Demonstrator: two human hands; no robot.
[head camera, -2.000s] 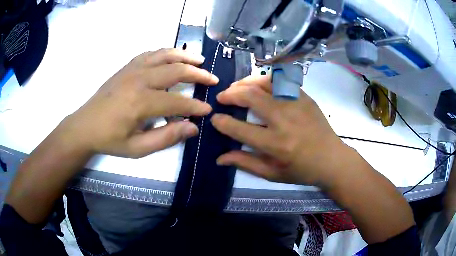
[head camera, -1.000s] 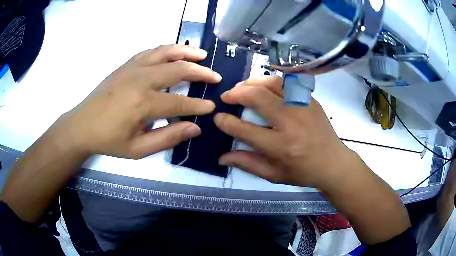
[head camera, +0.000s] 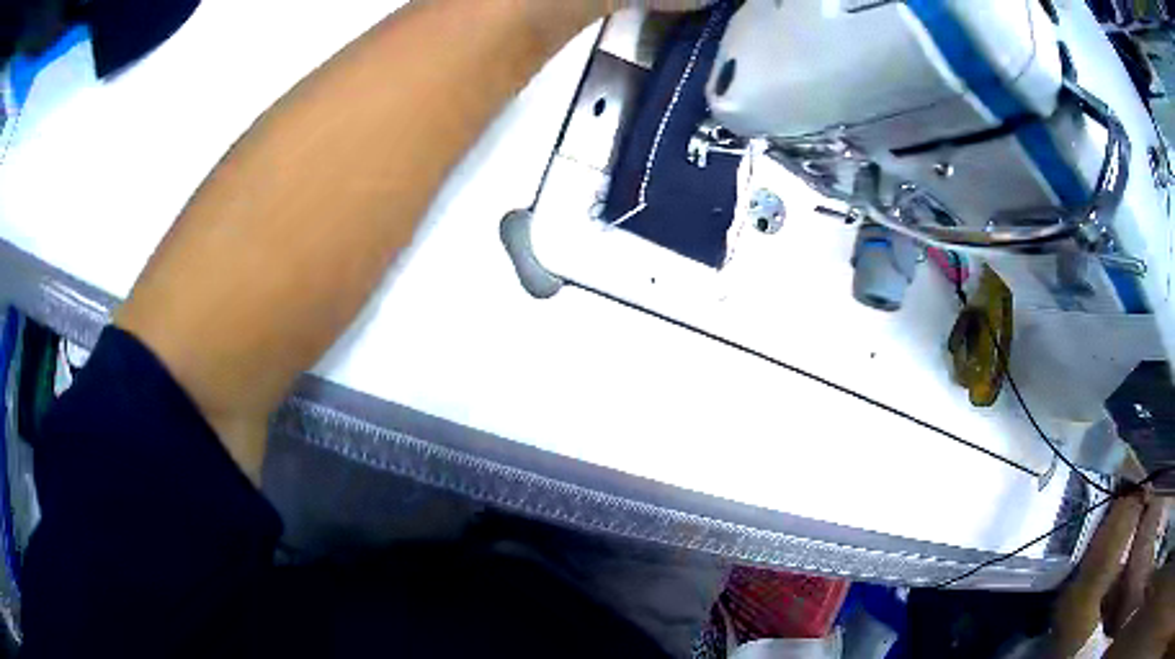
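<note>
A dark fabric strip (head camera: 683, 193) with a pale stitched line along its left side lies under the presser foot (head camera: 711, 144) of the white sewing machine (head camera: 889, 77). Its near end rests on the metal plate, with frayed threads at the right edge. My left forearm crosses from lower left to the top edge. My left hand (head camera: 657, 5) is almost all cut off there, at the strip's far part; its fingers and grip cannot be made out. My right hand is not in view.
Yellowish-brown thread snips (head camera: 986, 337) lie right of the needle, beside a black cord. Another person's hand (head camera: 1118, 579) shows at the lower right. The ruler-marked table edge (head camera: 515, 483) runs across the front. Dark fabric (head camera: 135, 28) lies at top left.
My left hand has moved off the strip's near part, up to the top edge. My right hand has left the picture. The strip has moved farther under the machine; the view has shifted.
</note>
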